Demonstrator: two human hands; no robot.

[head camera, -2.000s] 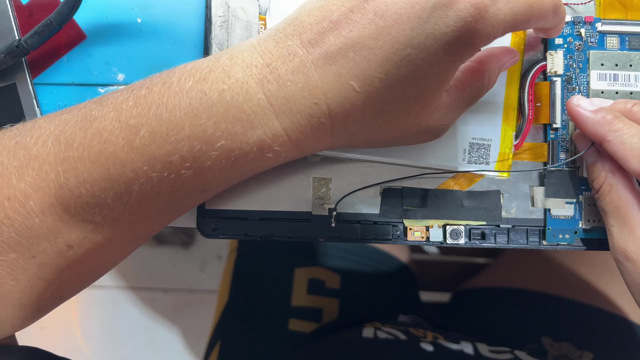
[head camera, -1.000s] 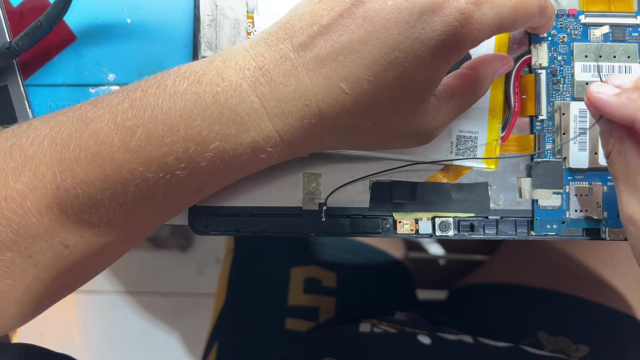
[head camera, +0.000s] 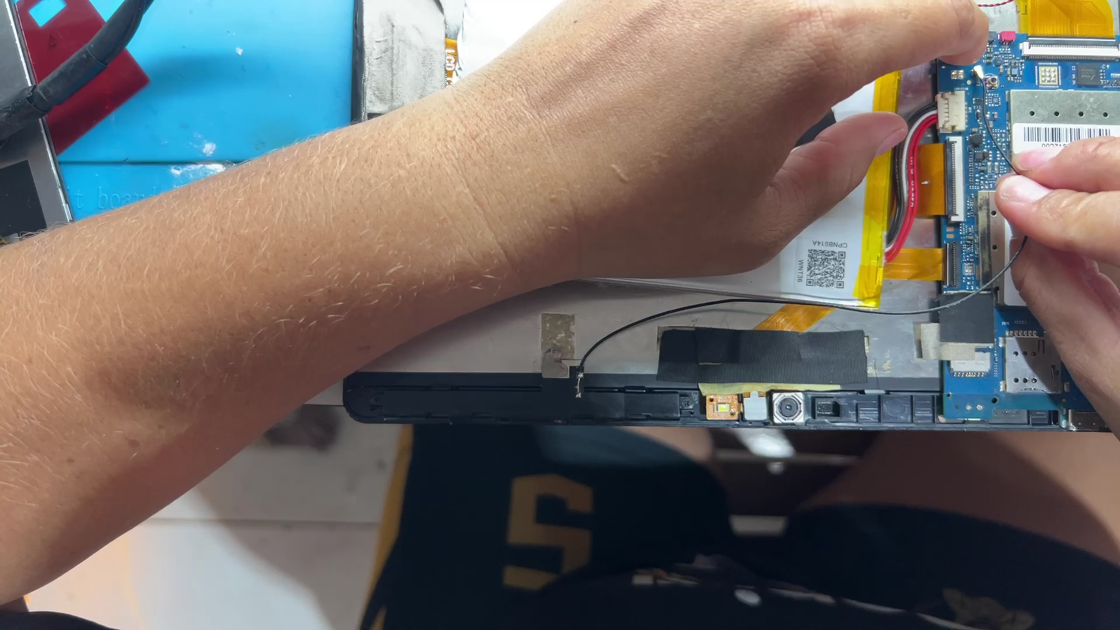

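My left hand (head camera: 840, 131) reaches in over a silver battery pack (head camera: 844, 254), its index fingertip at the upper left of a blue circuit board (head camera: 971, 236) and its thumb apart. No object shows in its grasp; part of the hand is out of frame. Between the thumb and finger of my right hand (head camera: 1059, 201) is a thin black antenna cable (head camera: 735, 302). Its tip lies at a small round connector (head camera: 991, 82), just below my left fingertip. The cable's other end meets the black frame edge (head camera: 490, 402) of the opened tablet.
Red and black battery wires (head camera: 914, 179) run to a white socket (head camera: 952, 112). Black tape (head camera: 761, 354) and a camera module (head camera: 788, 408) sit along the near edge. A blue mat (head camera: 245, 79), a translucent red piece (head camera: 74, 61) and a thick black cable (head camera: 83, 66) are at the left.
My right hand has moved left over the board, with the black cable between its fingers. The cable's tip now shows by my left fingertip. My left hand has stayed nearly in place.
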